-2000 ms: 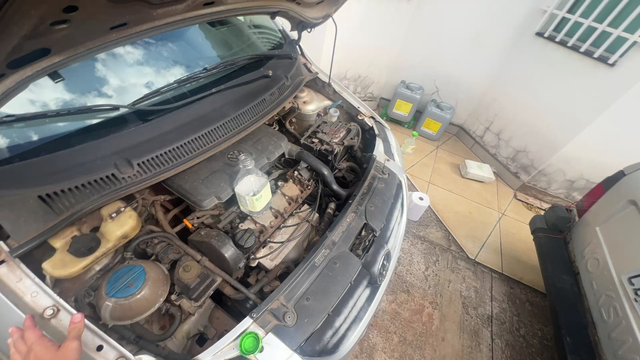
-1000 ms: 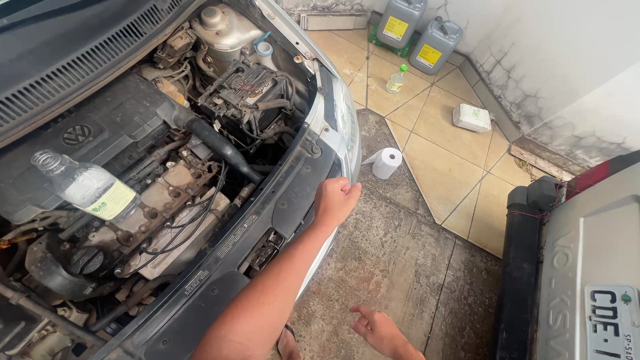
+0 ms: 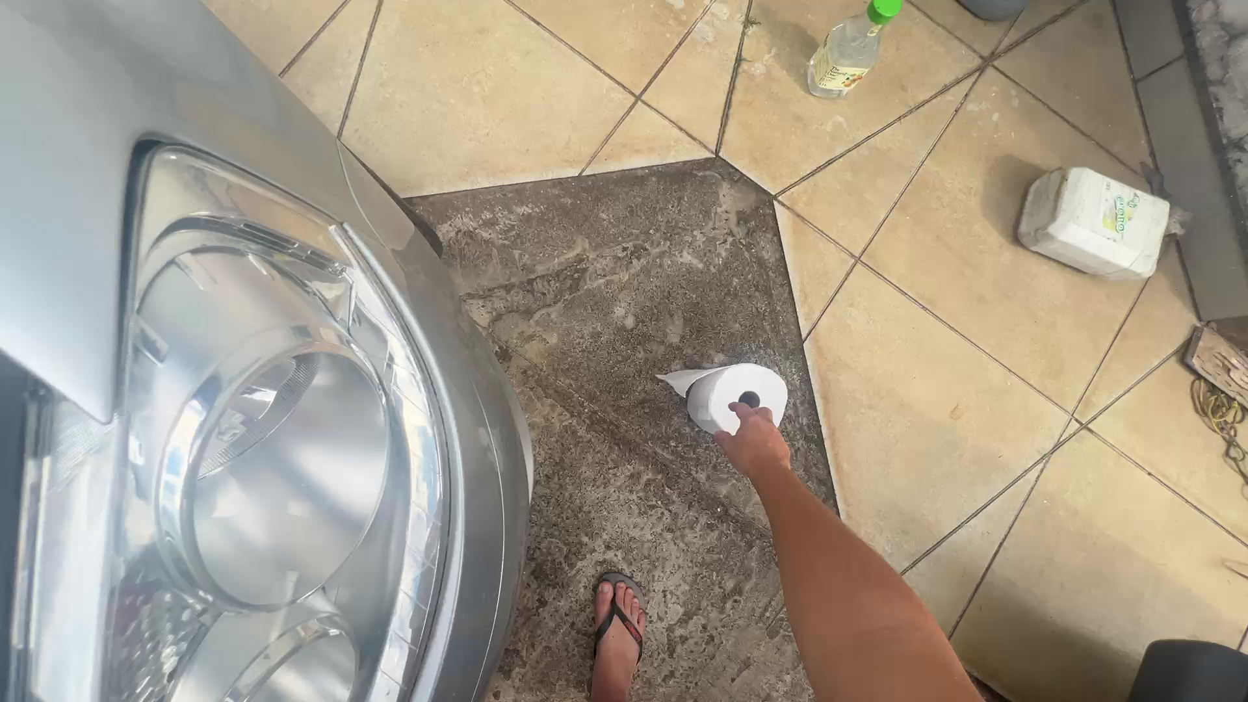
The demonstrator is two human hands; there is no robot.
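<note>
A white paper roll (image 3: 717,395) stands on the rough concrete, its loose end trailing to the left. My right hand (image 3: 757,441) reaches down to it from the lower right, fingertips at the roll's core hole and near edge. Whether the fingers grip it or only touch it cannot be made out. My left hand is out of view. To the left is the car's silver front corner with its clear headlight (image 3: 283,468). A foot in a black flip-flop (image 3: 618,624) stands on the concrete below the roll.
On the beige tiles stand a clear bottle with a green cap (image 3: 844,54) and, at the right, a white plastic container (image 3: 1094,222). A piece of wood (image 3: 1219,361) with wire lies at the right edge. A dark rounded object (image 3: 1191,673) fills the lower right corner.
My right hand has moved to the paper roll. The left hand, over the car's front edge a second ago, is out of view. The view has shifted down and closer to the ground.
</note>
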